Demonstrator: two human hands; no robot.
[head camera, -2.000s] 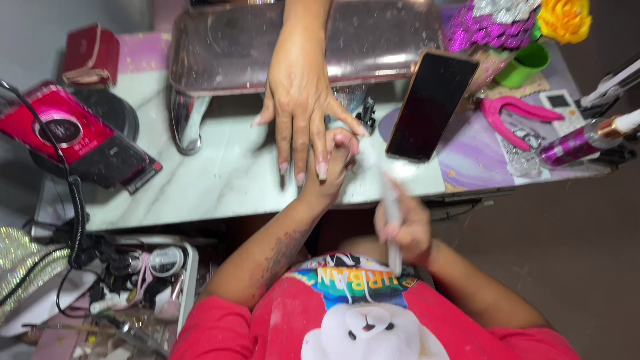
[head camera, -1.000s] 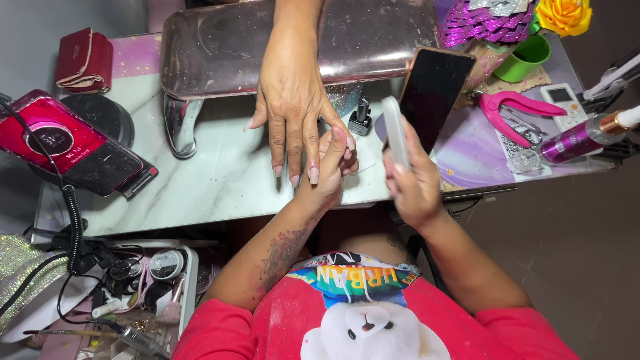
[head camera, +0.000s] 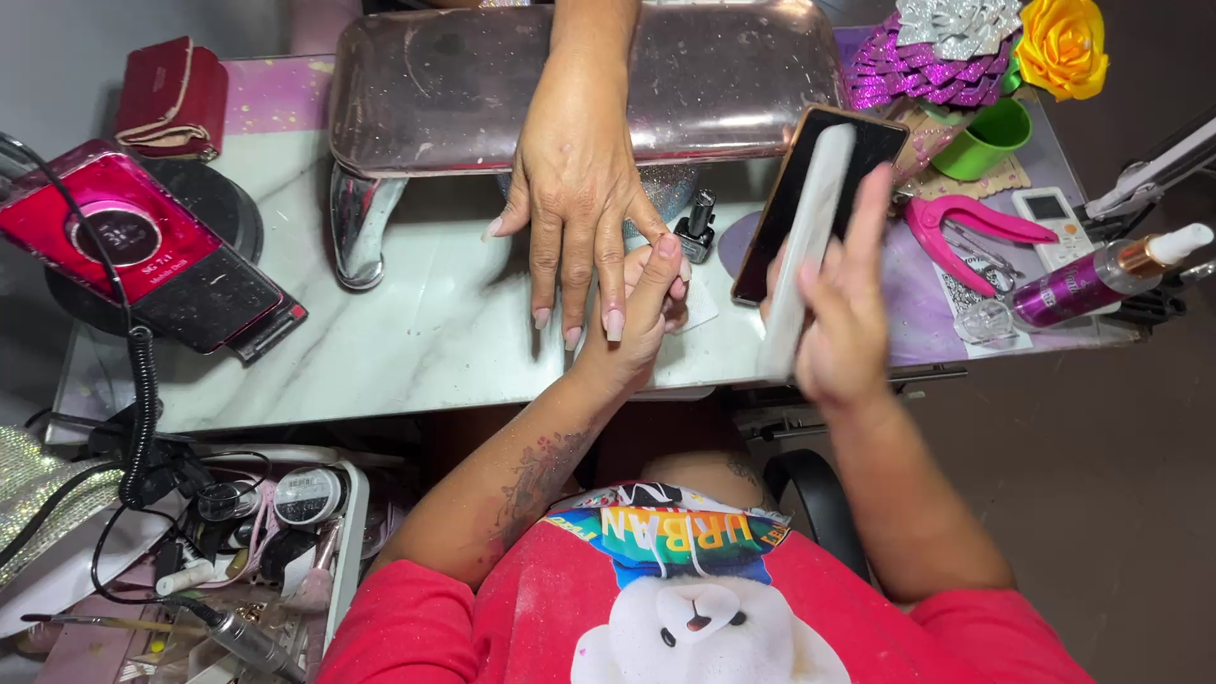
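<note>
My left hand (head camera: 636, 309) grips one finger of another person's hand (head camera: 579, 190), which reaches down from the top over a padded armrest (head camera: 418, 95). Long pale nails tip that hand's spread fingers. In my right hand (head camera: 845, 313) is a white nail file (head camera: 807, 247), tilted upright and slightly blurred, apart from the nails. Behind the file lies a dark-screened phone (head camera: 765, 237). A small black nail polish bottle (head camera: 696, 228) stands just right of the held finger.
At left are a red nail drill unit (head camera: 142, 228) and a red wallet (head camera: 171, 100). Pink clippers (head camera: 950, 228), a purple spray bottle (head camera: 1073, 285) and a green cup (head camera: 988, 142) stand at right. A white bin (head camera: 351, 541) of supplies sits lower left.
Two seconds ago the file was lower, near my shirt; my right hand has since raised it beside the phone. My left hand keeps its hold on the other person's finger.
</note>
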